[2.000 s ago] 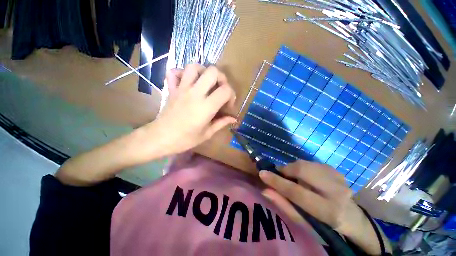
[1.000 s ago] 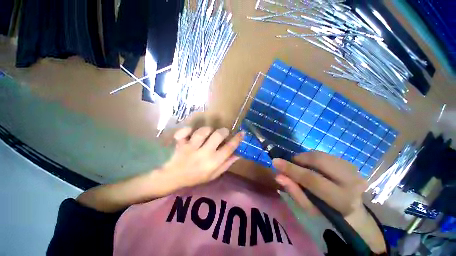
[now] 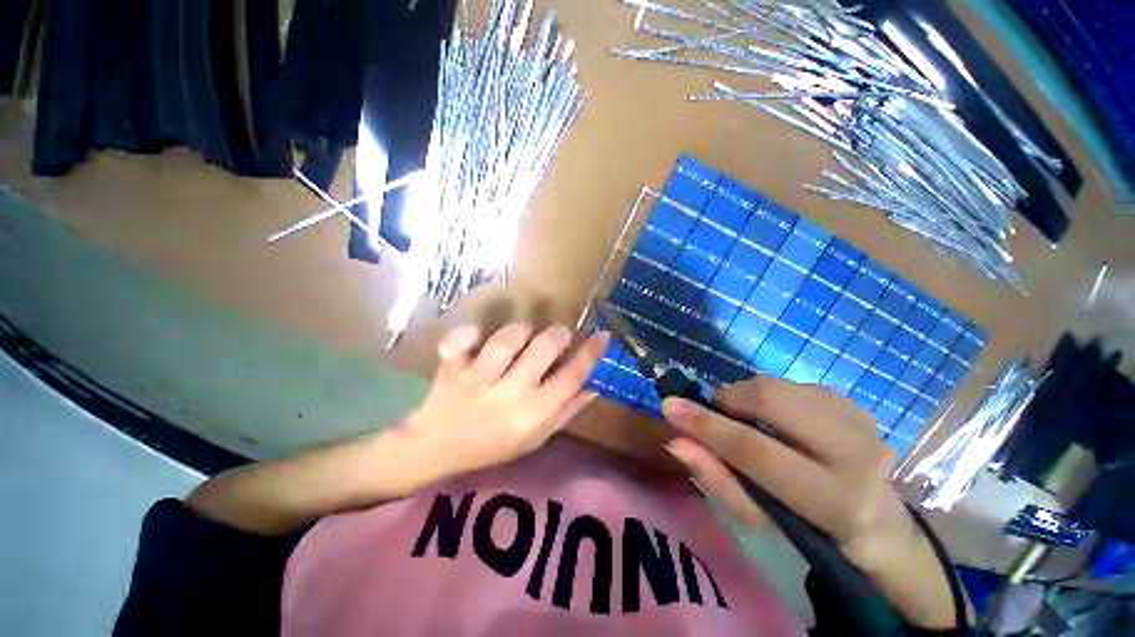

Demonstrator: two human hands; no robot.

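Note:
A blue solar cell string panel [image 3: 797,292] with pale parallel lines lies at a slant in front of me. A thin short busbar ribbon [image 3: 619,255] runs along its left end. My right hand [image 3: 797,460] holds a dark soldering iron [image 3: 676,382] near its front; the metal tip points at the panel's lower left end, close to the ribbon. Whether the tip touches is too blurred to tell. My left hand [image 3: 504,386] lies palm down with fingers bent, its thumb or index fingertip at the panel's lower left corner. What is under its fingertips is hidden.
Short silver ribbons [image 3: 498,162] lie left of the panel, beside black insulating strips [image 3: 149,87]. Long silver ribbons [image 3: 859,112] are spread beyond it, with glossy black strips [image 3: 983,106] behind. More short ribbons [image 3: 977,436] and black strips [image 3: 1070,411] lie at right.
My left hand has moved from the ribbon bundle and upper left end toward me, to the panel's lower left corner. The iron's tip has shifted slightly left since one second ago.

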